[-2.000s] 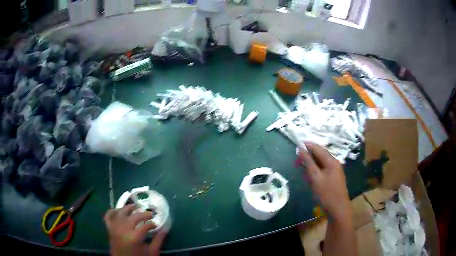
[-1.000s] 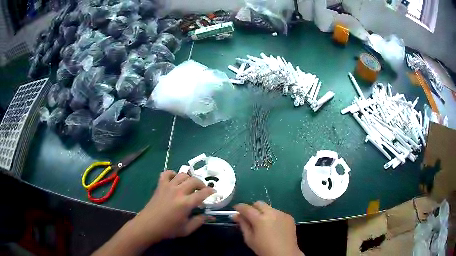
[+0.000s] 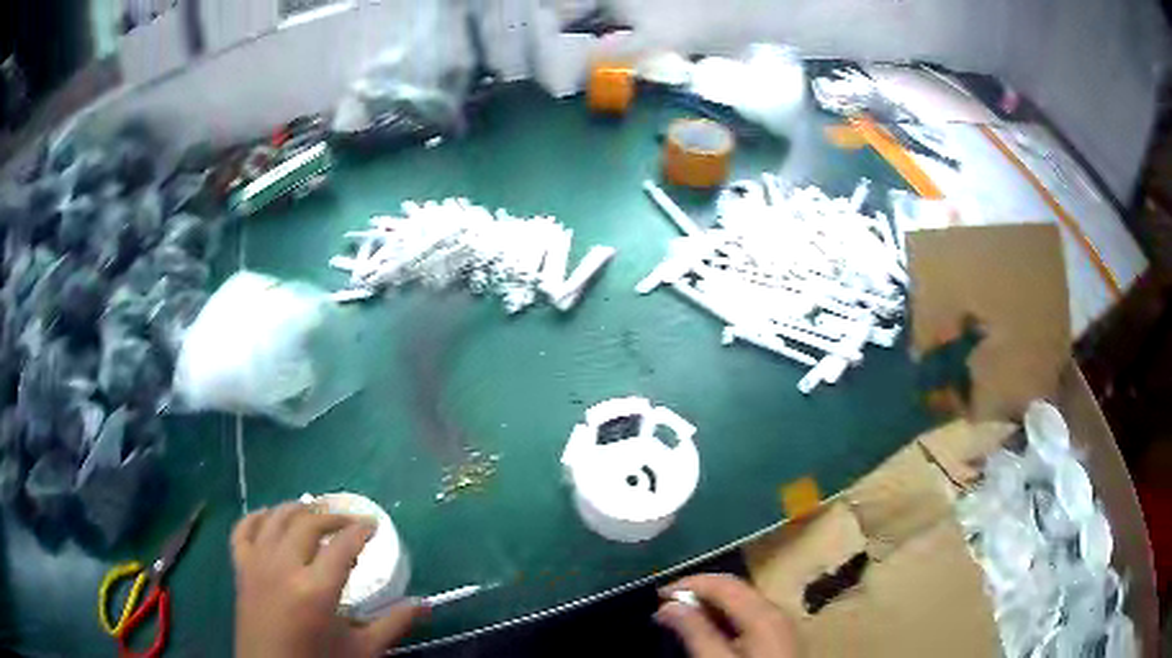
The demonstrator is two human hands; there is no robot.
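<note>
My left hand [image 3: 302, 578] rests over a white round plastic housing [image 3: 375, 555] near the bench's front edge and covers much of it. A slim white arm [image 3: 450, 595] sticks out to the right of that housing, by my left thumb. My right hand [image 3: 730, 620] is at the front edge, partly cut off by the bottom of the picture, with a small white piece [image 3: 685, 598] between its fingertips. A second white housing [image 3: 631, 469] stands upright on the green bench between and above my hands, touched by neither.
Piles of white arms [image 3: 797, 276] lie mid-bench and right. Scissors [image 3: 144, 598], a white plastic bag [image 3: 257, 347] and bagged dark parts [image 3: 90, 309] are left. Orange tape rolls [image 3: 698, 152] stand at the back. An open parts box [image 3: 887, 566] with bagged white housings is at the right.
The view has swung right. My right hand has moved away from the left housing and the white arm by it. My left hand still covers that housing.
</note>
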